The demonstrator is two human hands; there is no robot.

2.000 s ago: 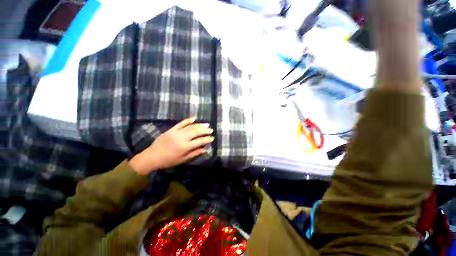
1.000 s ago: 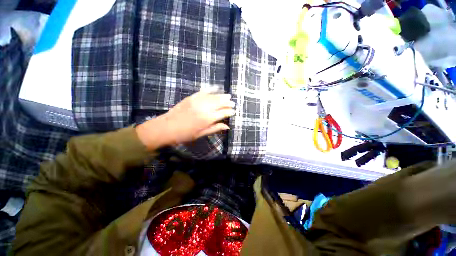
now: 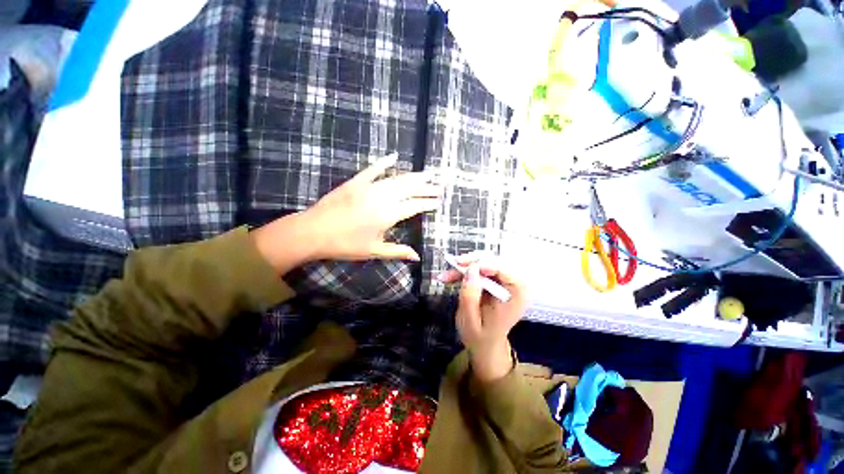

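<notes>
A black, grey and white plaid garment panel (image 3: 319,111) with dark vertical strips lies on the white machine table (image 3: 69,171). My left hand (image 3: 366,213) lies flat on the panel, fingers spread across a dark strip, holding nothing. My right hand (image 3: 489,301) is at the panel's lower right, closed on a thin white pen-like marker (image 3: 495,289). The marker's tip points at the plaid just right of the dark strip; whether it touches is unclear.
The white sewing machine (image 3: 694,176) stands to the right. Scissors (image 3: 609,252) with yellow and red handles, black bars (image 3: 674,292) and a yellow ball (image 3: 730,307) lie near the front edge. A maroon and light-blue bundle (image 3: 611,417) sits on cardboard below.
My right hand has come from the far right to the panel's lower right, with the marker in it. My left hand has stayed on the plaid, its fingers now more spread.
</notes>
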